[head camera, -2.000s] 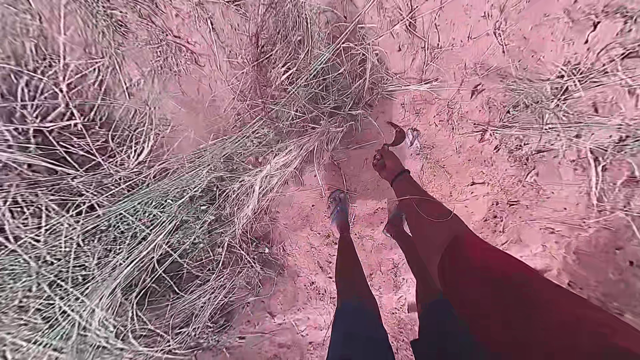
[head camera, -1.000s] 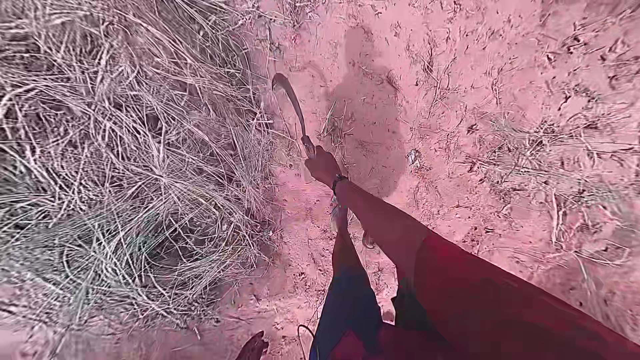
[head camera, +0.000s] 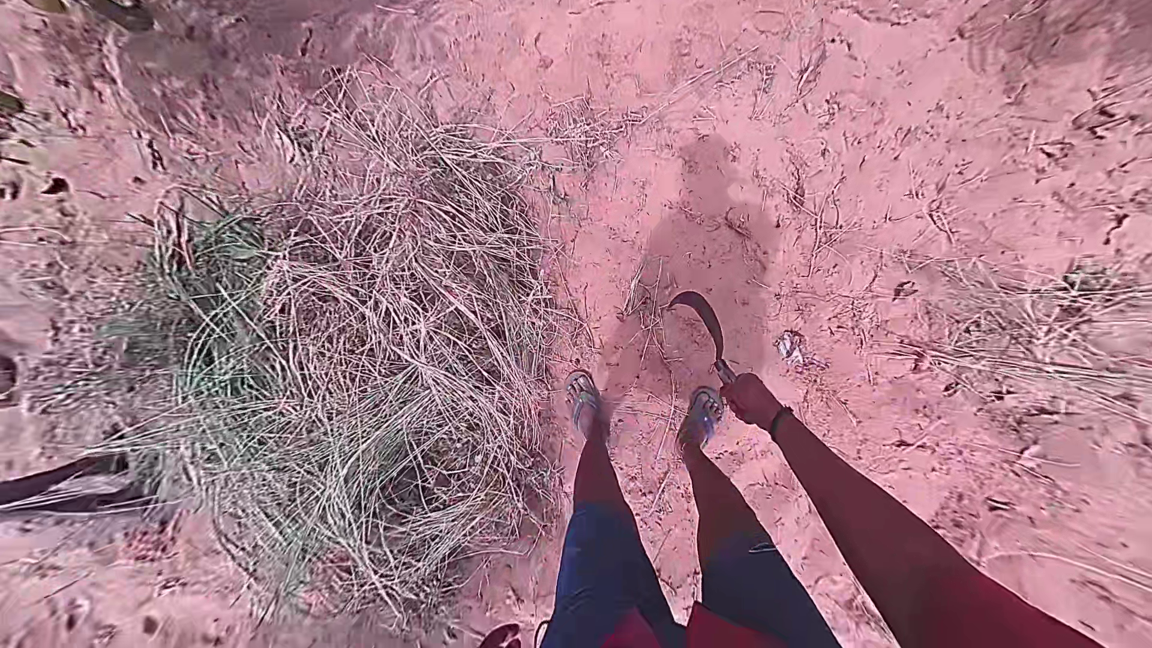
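Observation:
My right hand [head camera: 751,400] is closed around the handle of a sickle [head camera: 704,319], just beside my right foot. The curved dark blade points up and bends to the left over my shadow on the ground. A dark band circles the right wrist. Left of my feet lies a large heap of cut dry grass [head camera: 387,342], with greener stalks on its left side. At the bottom edge, left of my legs, a small dark shape shows that may be part of my left hand, but I cannot tell.
Both my feet, in sandals [head camera: 583,396], stand on reddish bare soil [head camera: 900,504] right of the heap. A small crumpled pale scrap [head camera: 790,347] lies beyond my right hand. More loose dry grass [head camera: 1035,324] is scattered at the right. Dark, thin shapes reach in from the left edge.
The sickle, raised over the heap's right edge a second ago, is now over the soil by my right foot, still in my right hand. The view has shifted, showing more of the heap.

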